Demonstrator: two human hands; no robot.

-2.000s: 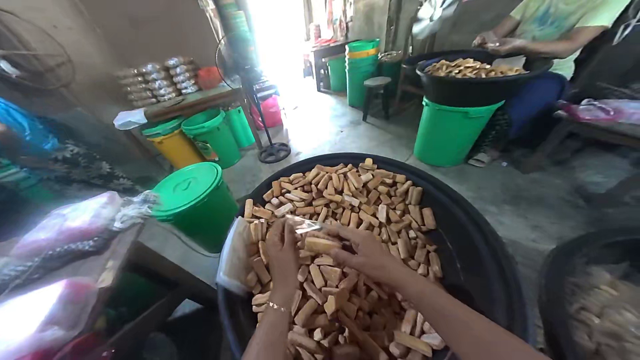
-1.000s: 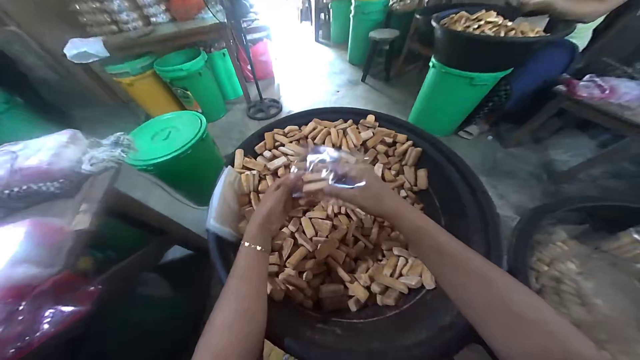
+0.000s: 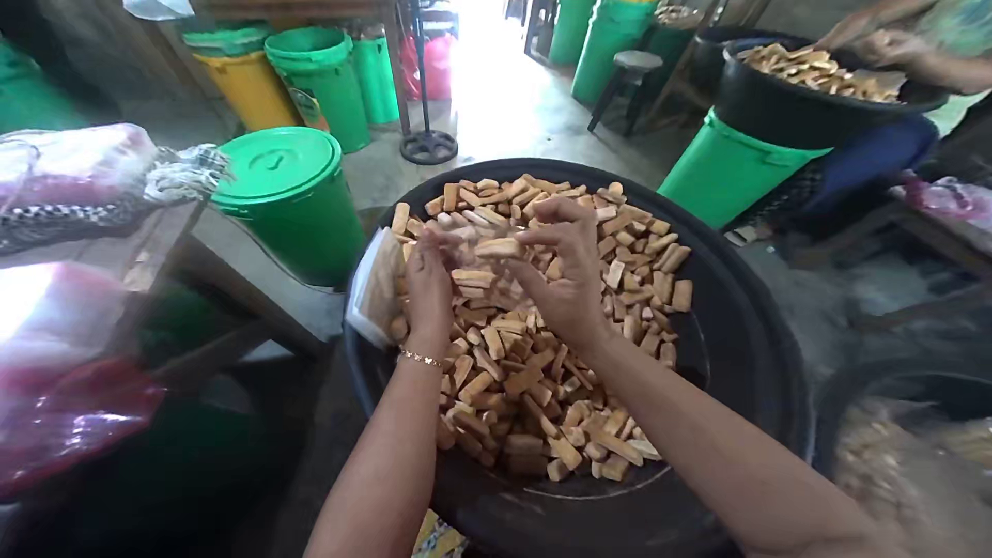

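Note:
A wide black tub [image 3: 744, 364] holds a heap of brown, stick-shaped baked pieces [image 3: 519, 372]. Above the heap my left hand [image 3: 430, 283], with a bracelet at the wrist, holds a clear plastic bag [image 3: 504, 291] that has a few pieces in it. Thumb and fingers of my right hand [image 3: 566, 267] pinch one baked piece [image 3: 498, 248] at the bag. The bag's mouth is hard to make out. A stack of clear plastic bags [image 3: 374, 287] lies over the tub's left rim, beside my left hand.
At the left are a lidded green bucket [image 3: 279, 167] and a wooden table [image 3: 147, 263] with wrapped bundles. Upper right, a person's hands [image 3: 883, 46] are at another black tub [image 3: 821, 116] of pieces, by a green bucket [image 3: 736, 167]. Another container [image 3: 922, 380] stands lower right.
My right hand has drawn away from my left, and its fingers now show around a piece. The view has tilted down over the tub since the earliest frame.

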